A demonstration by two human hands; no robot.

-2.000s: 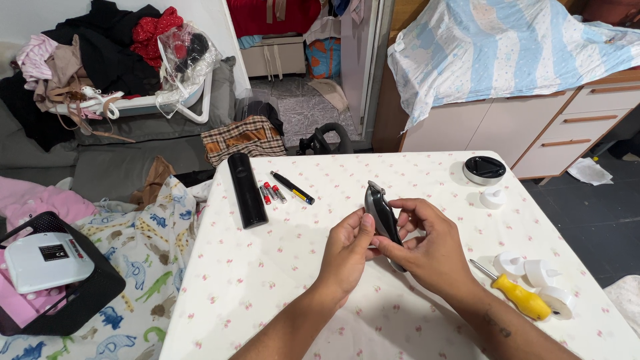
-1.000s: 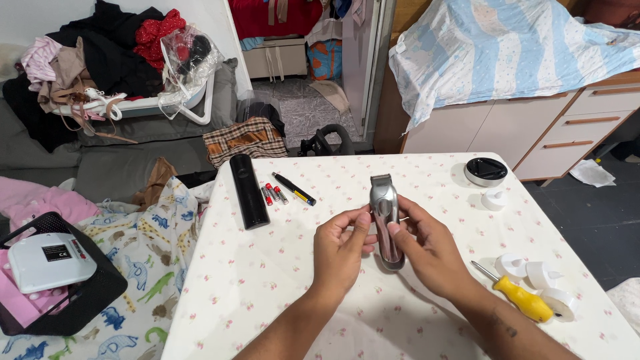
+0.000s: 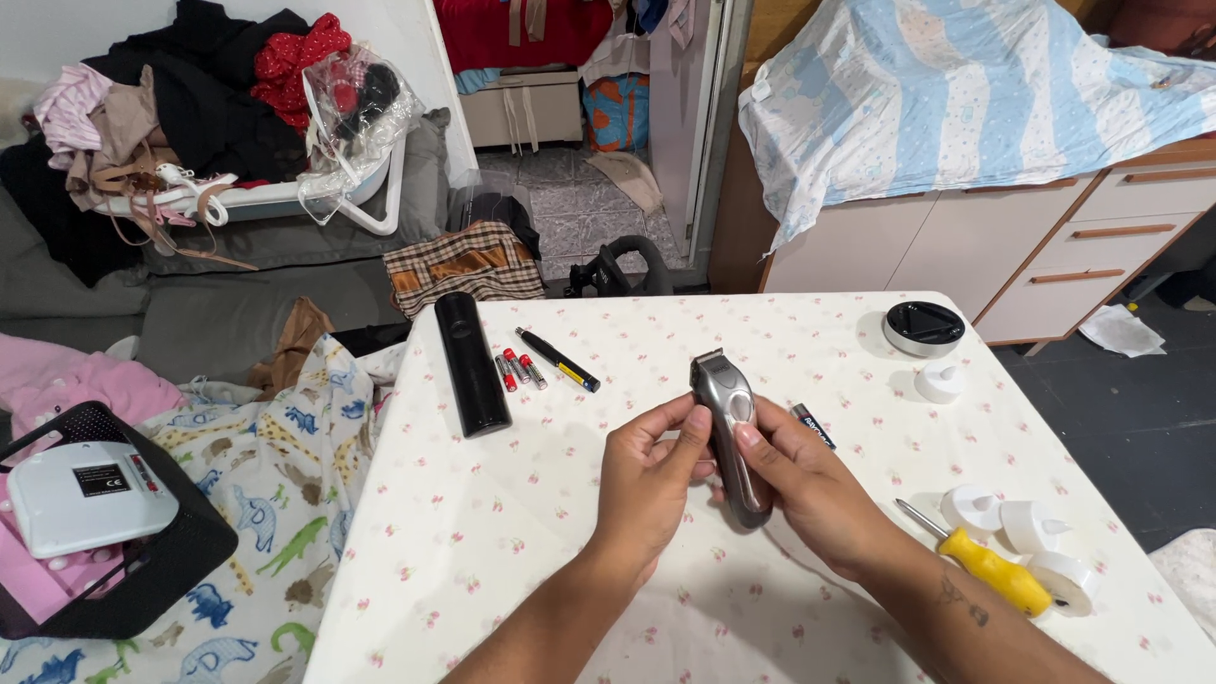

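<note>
A silver and black hair clipper (image 3: 730, 432) is held upright over the table, its toothed blade at the top. My left hand (image 3: 654, 475) grips its left side with thumb and fingertips. My right hand (image 3: 807, 475) holds its right side, the thumb on the front of the body. Just behind my right hand lies a dark battery (image 3: 813, 427), partly hidden. Farther left on the floral tablecloth (image 3: 570, 475) are a black cylindrical case (image 3: 471, 366), several red and silver batteries (image 3: 521, 370) and a black pen-like tool (image 3: 559, 360) with a yellow band.
A yellow-handled screwdriver (image 3: 996, 572) lies among several white tealight candles (image 3: 971, 510) near my right forearm. A round black and silver base (image 3: 923, 329) stands at the table's far right corner. Left of the table, a black basket (image 3: 190, 570) holds a white device (image 3: 90, 499).
The clipper has turned from its side view to show its silver front, and now tilts slightly. The dark battery behind my right hand has come into view.
</note>
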